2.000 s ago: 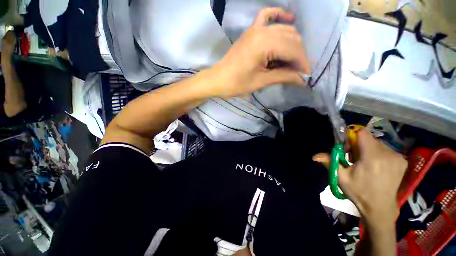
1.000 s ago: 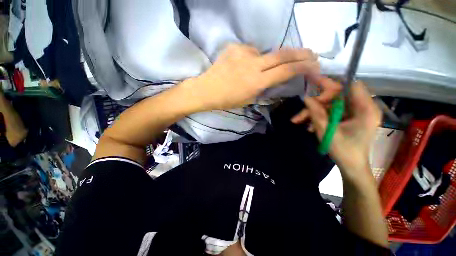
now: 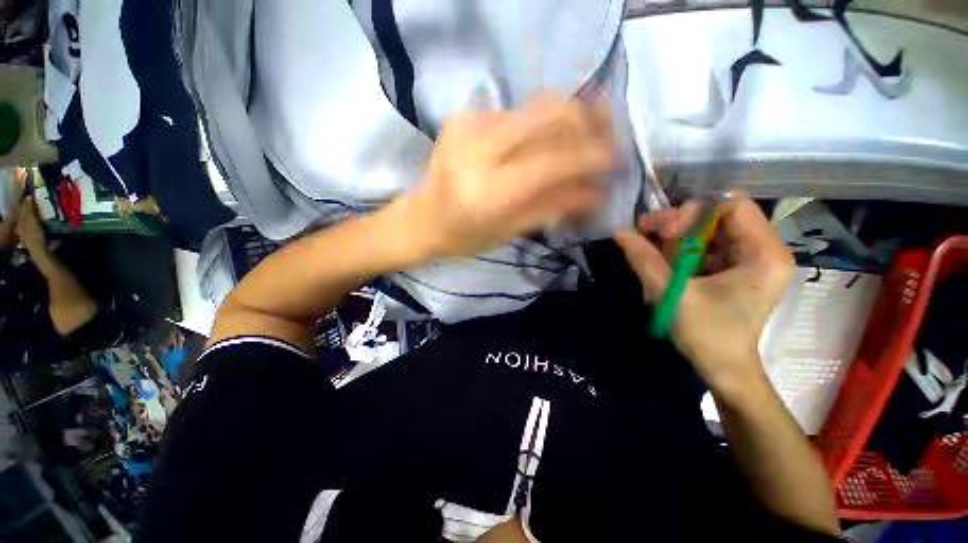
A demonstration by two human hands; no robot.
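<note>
Pale grey-white garment panels point(image 3: 308, 95) with thin dark seam lines and a dark strip point(image 3: 393, 64) hang over the table edge towards the lap. My left hand point(image 3: 520, 170) is blurred over the panels, its fingers at the cloth's right edge; whether cloth is pinched in them cannot be told. My right hand point(image 3: 716, 270) holds the scissors point(image 3: 683, 278) by the green and orange-yellow handles, to the right of the cloth. The blades are blurred and hard to make out. My right fingertips are near the cloth's right edge.
Dark and grey pointed scraps point(image 3: 752, 64) lie on the white table point(image 3: 701, 149). A red plastic basket point(image 3: 873, 361) with black and white pieces is at lower right. Navy and white cloth point(image 3: 159, 117) hangs at upper left. Another person's arm point(image 3: 55, 278) shows at the left edge.
The scissors have swung from pointing up over the table to lower beside the cloth. The right hand first came up and left towards the left hand. The left hand has moved slightly down and left.
</note>
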